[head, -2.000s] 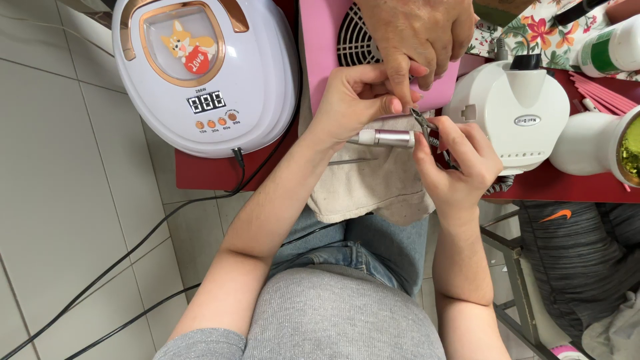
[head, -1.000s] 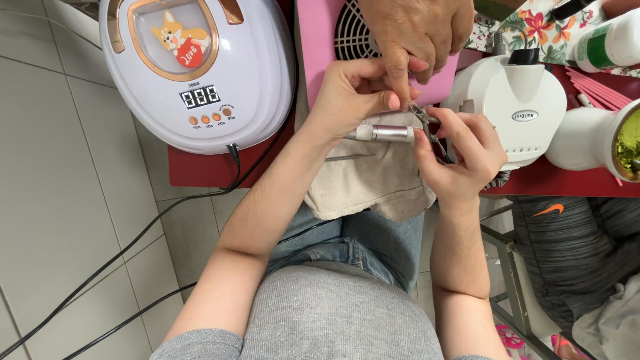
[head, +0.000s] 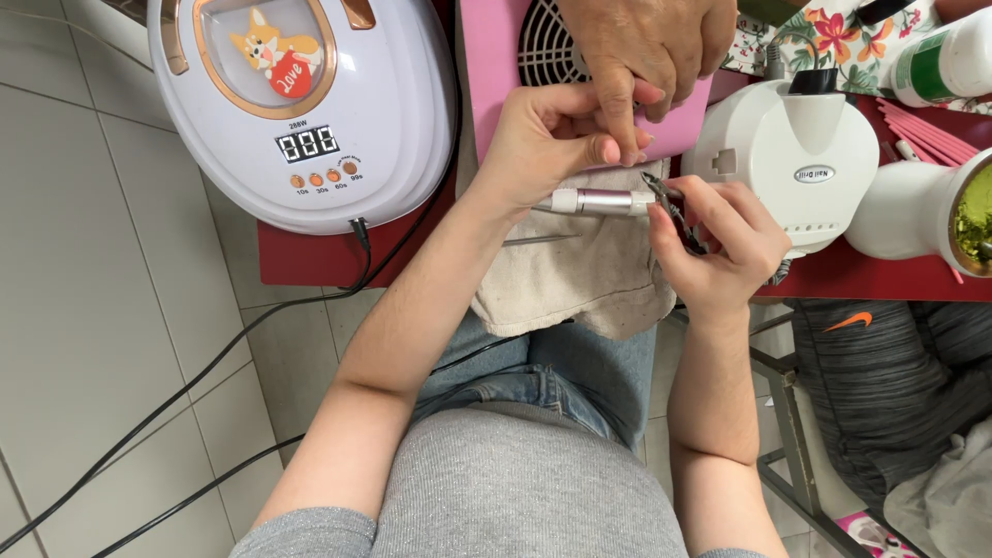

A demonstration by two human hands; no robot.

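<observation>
My left hand point(head: 562, 136) grips a finger of another person's hand point(head: 651, 46), near its tip, above the pink nail dust collector point(head: 492, 93). In my right hand point(head: 721, 240) is a metal cuticle nipper point(head: 674, 213), its jaws pointing up and left, a little apart from that fingertip. A nail drill handpiece point(head: 604, 202) lies across the beige towel point(head: 566, 275) between my hands, and a thin metal tool point(head: 542, 239) lies below it. Part of the nipper's handles is hidden by my right fingers.
At the left stands a white nail lamp point(head: 387, 101) with a black cable point(head: 256, 325). To the right are a white nail drill unit point(head: 783, 163), a white container with green contents point(head: 907, 209), pink sticks point(head: 930, 132) and a white bottle point(head: 949, 62) on the red table point(head: 829, 287).
The nipper in my right hand has come slightly away from the other person's fingertip. My left hand keeps its hold on the finger.
</observation>
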